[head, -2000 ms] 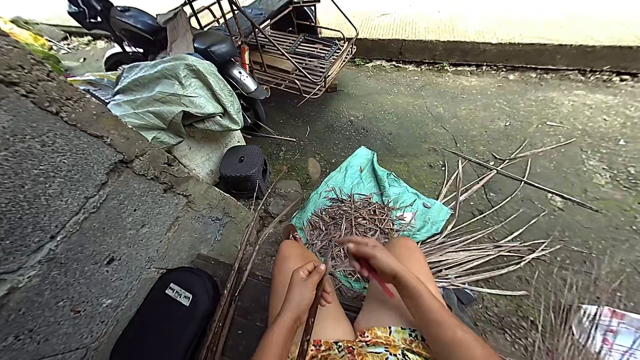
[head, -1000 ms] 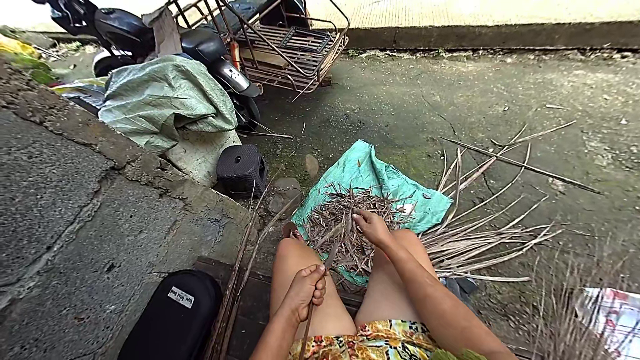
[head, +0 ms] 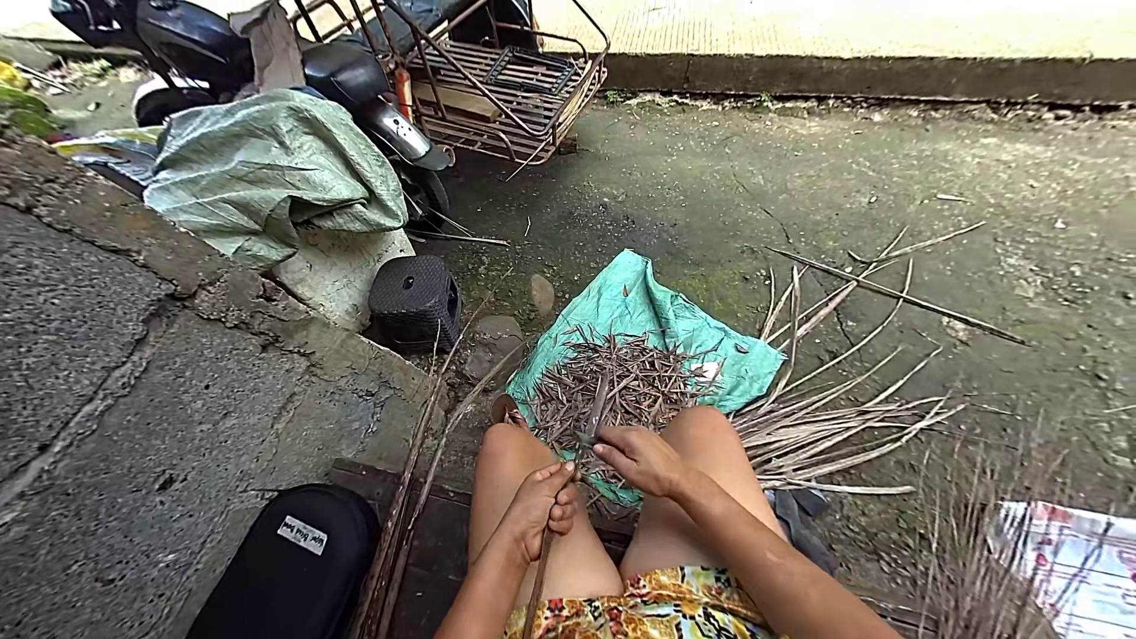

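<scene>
Between my knees, my left hand [head: 543, 508] grips a long thin brown stalk [head: 538, 581] that runs down past my lap. The fingers of my right hand [head: 637, 457] are closed on something at the stalk's upper part, close above the left hand; a small greenish-grey piece shows there, possibly a blade, too small to tell. A narrow strip [head: 601, 399] points up from this spot over a heap of short dry brown pieces [head: 639, 377]. The heap lies on a green woven plastic sheet [head: 750, 364] on the ground in front of me.
Long dry stalks [head: 825, 435] lie right of the sheet. A black plastic stool [head: 415, 302] stands to its left. More stalks [head: 413, 488] lean beside my left leg, near a black case [head: 288, 568]. A motorcycle [head: 342, 80] with a metal sidecar [head: 506, 89] is at the upper left.
My right hand has come back from over the heap toward my left hand. Two seconds ago a red object showed in it; that is not visible now. My left hand keeps its grip.
</scene>
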